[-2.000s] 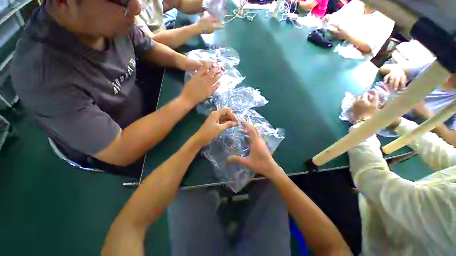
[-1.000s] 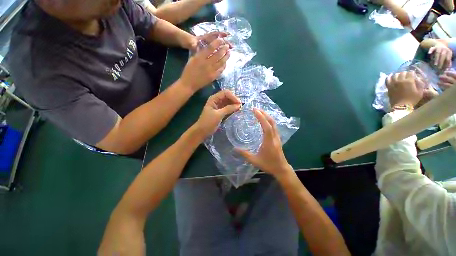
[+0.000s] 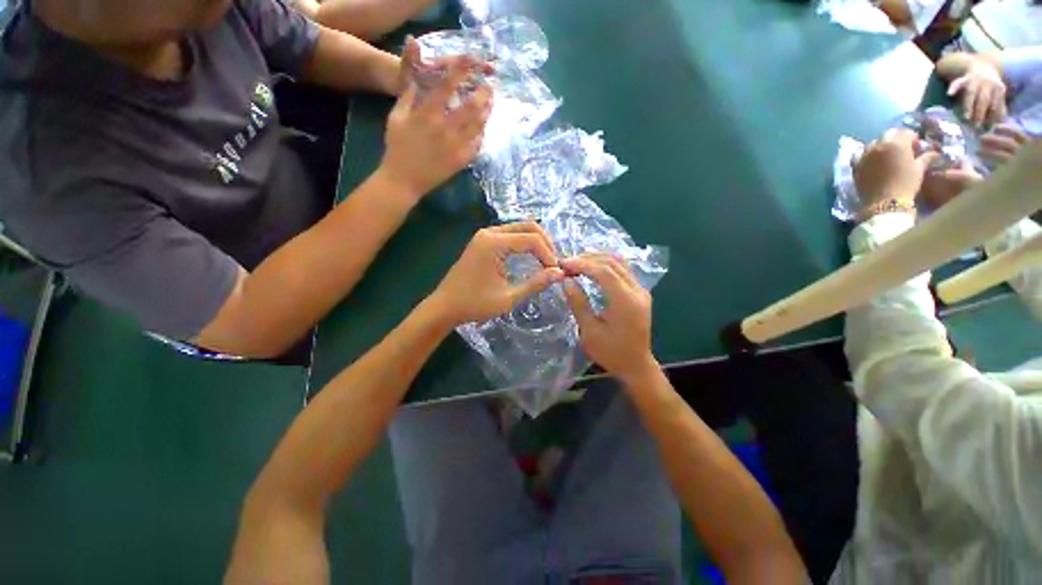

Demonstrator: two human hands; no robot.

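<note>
A clear plastic bag (image 3: 535,383) lies on the green table at its front edge, its lower corner reaching over the edge. A clear round part with rings (image 3: 530,318) shows in or on it, partly under my hands. My left hand (image 3: 503,272) pinches what looks like the bag's film between thumb and forefinger at the part's upper side. My right hand (image 3: 612,306) pinches at the same spot, its fingertips touching or nearly touching the left ones. The pinched edge is too small to make out fully.
More crinkled clear bags (image 3: 543,171) lie just beyond my hands. A person in a dark shirt (image 3: 126,171) handles clear plastic at left. At right, a person in pale sleeves (image 3: 903,366) handles another bag behind a cream pipe (image 3: 846,286) near the table edge.
My right hand has moved from the round part's right side up to my left fingertips and closed. The part shows less between my hands. The neighbour's near hand has lifted and spread.
</note>
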